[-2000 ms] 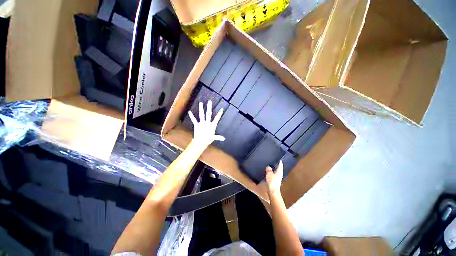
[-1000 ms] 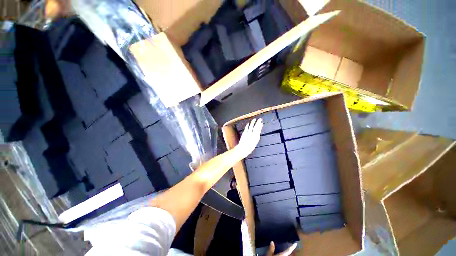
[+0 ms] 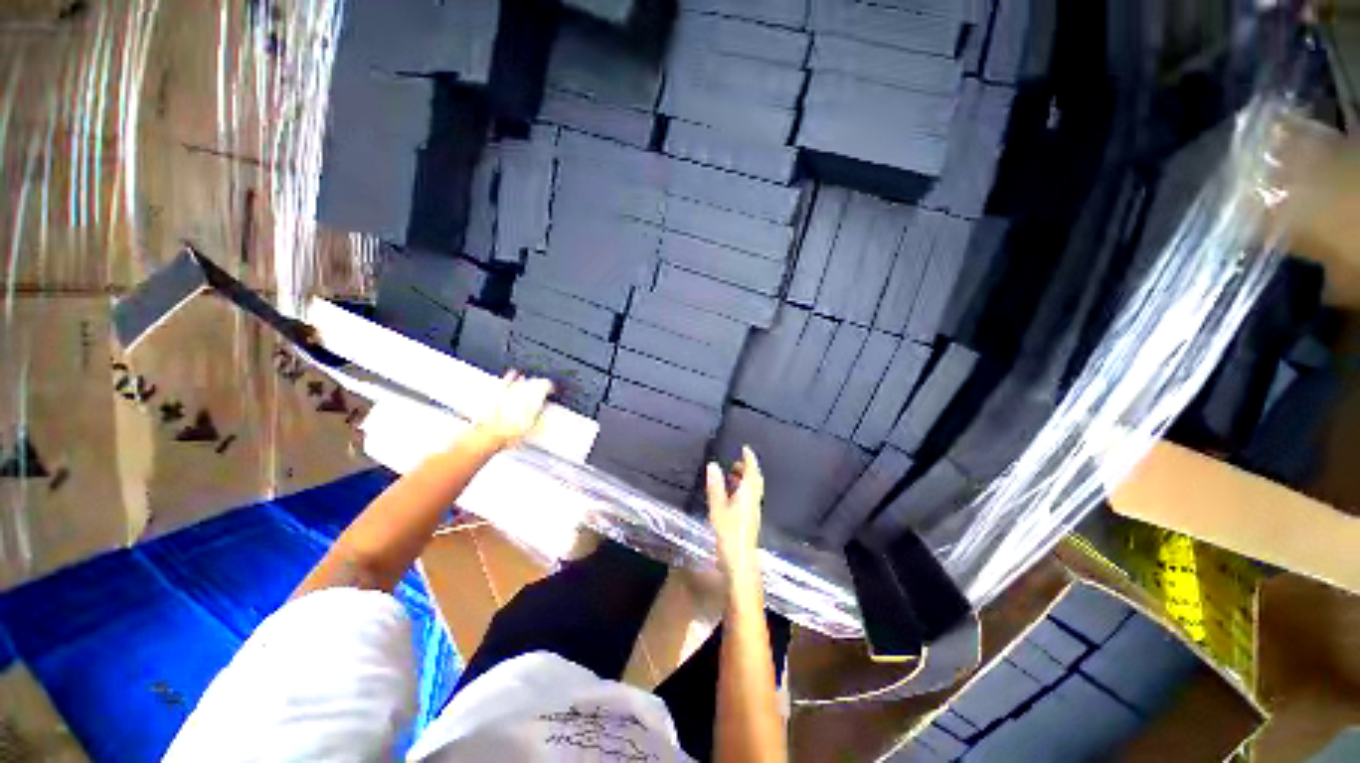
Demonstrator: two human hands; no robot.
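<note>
Many dark grey blocks (image 3: 701, 224) lie in rows inside the large bulk container, whose rim is wrapped in clear stretch wrap (image 3: 1134, 343). A white liner strip (image 3: 433, 365) lies along the near left rim, with more white pieces below it. My left hand (image 3: 519, 409) is on the white strip; its fingertips are hard to make out, so I cannot tell whether it grips the strip. My right hand (image 3: 734, 485) is over the near edge of the blocks, fingers apart, holding nothing.
The packing carton (image 3: 1074, 678) with dark blocks stands at lower right. A yellow-taped carton (image 3: 1186, 581) is beyond it. A dark edge strip (image 3: 902, 596) bends over the near right rim. Blue sheeting or plastic (image 3: 224, 596) is at lower left. Wrapped cartons (image 3: 90, 373) stand at left.
The view has turned from the packing carton to the bulk container. My left hand has left the packing carton and is now at the white strip. My right hand is over the container's near edge.
</note>
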